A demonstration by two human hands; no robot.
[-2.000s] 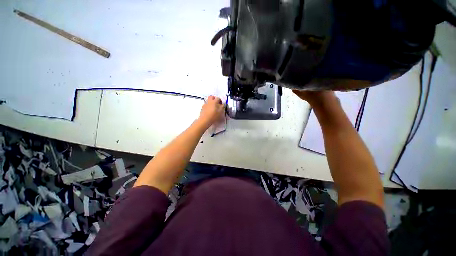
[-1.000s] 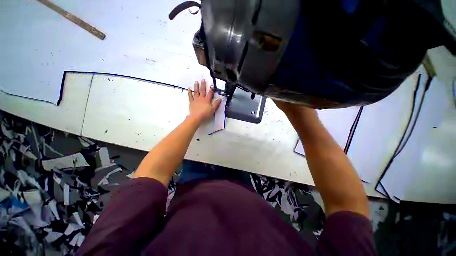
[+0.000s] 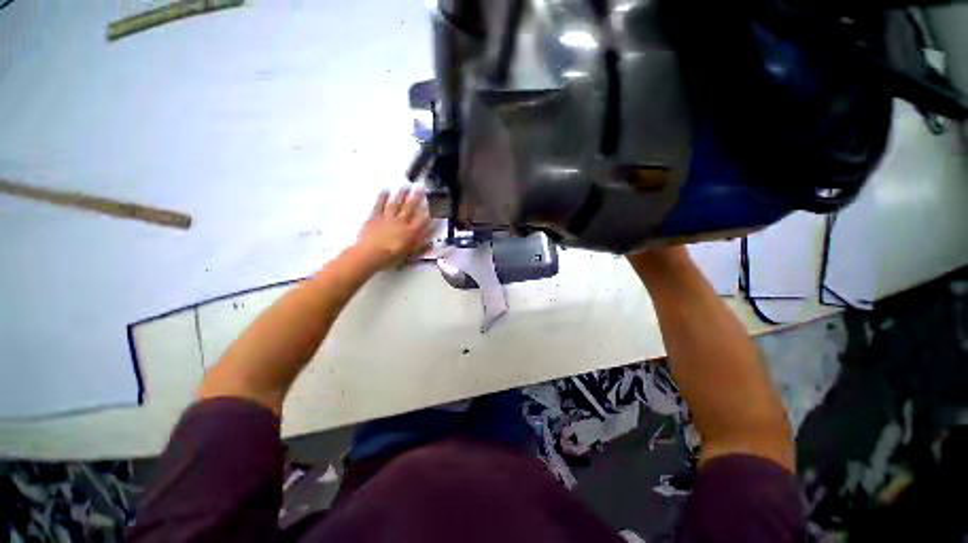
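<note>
The large blue and silver cutting machine [image 3: 594,127] stands upright at the edge of the fabric lay, blocking much of the upper right view. Its base plate [image 3: 528,258] shows below the motor. The white paper-topped lay [image 3: 265,138] has a dark cut edge. My left hand [image 3: 397,227] lies flat on the lay just left of the blade area, fingers spread. My right hand [image 3: 656,252] reaches under the motor; its fingers are hidden, so its grip cannot be seen. A narrow white offcut [image 3: 486,286] lies curved over the base plate's left part.
A brown wooden strip [image 3: 106,206] lies on the lay at the left, and a greenish-yellow bar [image 3: 175,15] lies farther back. Cut bundles [image 3: 780,267] sit at the right table edge. The pale table [image 3: 393,371] edge runs before me. Scraps [image 3: 594,424] cover the floor.
My view has shifted and turned. My left hand has moved off the offcut onto the lay, and the offcut now lies curved over the base plate. My right hand stays under the motor.
</note>
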